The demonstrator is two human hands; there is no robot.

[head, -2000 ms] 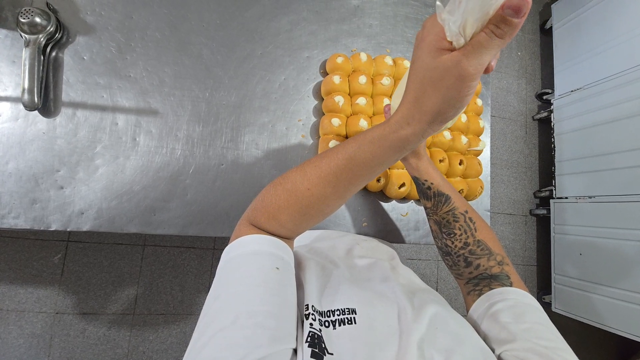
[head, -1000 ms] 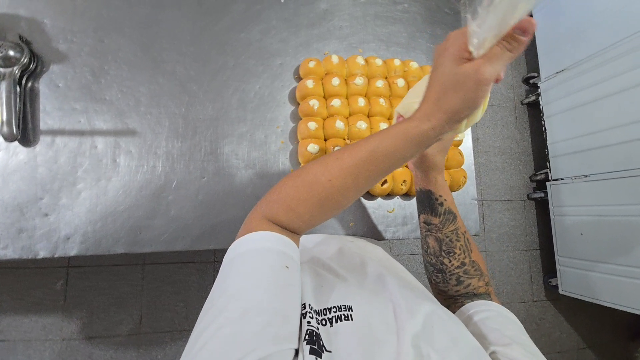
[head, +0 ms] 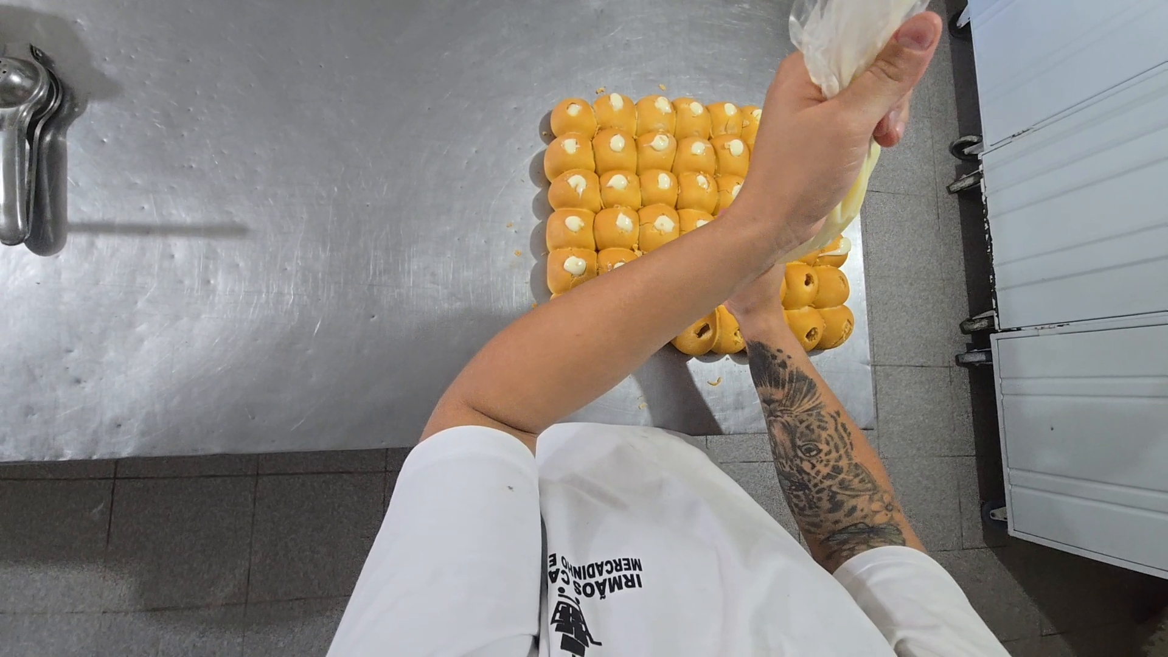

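My left hand (head: 835,137) reaches across to the upper right and is closed around a clear plastic piping bag (head: 853,50) filled with pale cream. Lower down, my right hand (head: 757,290), at the end of the tattooed forearm, is near the bag's lower part; my left wrist and the bag hide most of its fingers. The bag's tip is out of sight. Beneath both hands lies a block of joined golden buns (head: 657,187) in rows. Many have a dab of cream on top; several at the lower right show dark holes without visible cream.
The buns rest on a steel table (head: 301,301), with crumbs around them. Metal hand tools (head: 23,137), one with a perforated cup, lie at the far left. Beyond the table's right edge are tiled floor and white cabinets (head: 1086,237) on casters.
My left hand, shut on the piping bag, has moved to the right over the buns. The view has shifted slightly.
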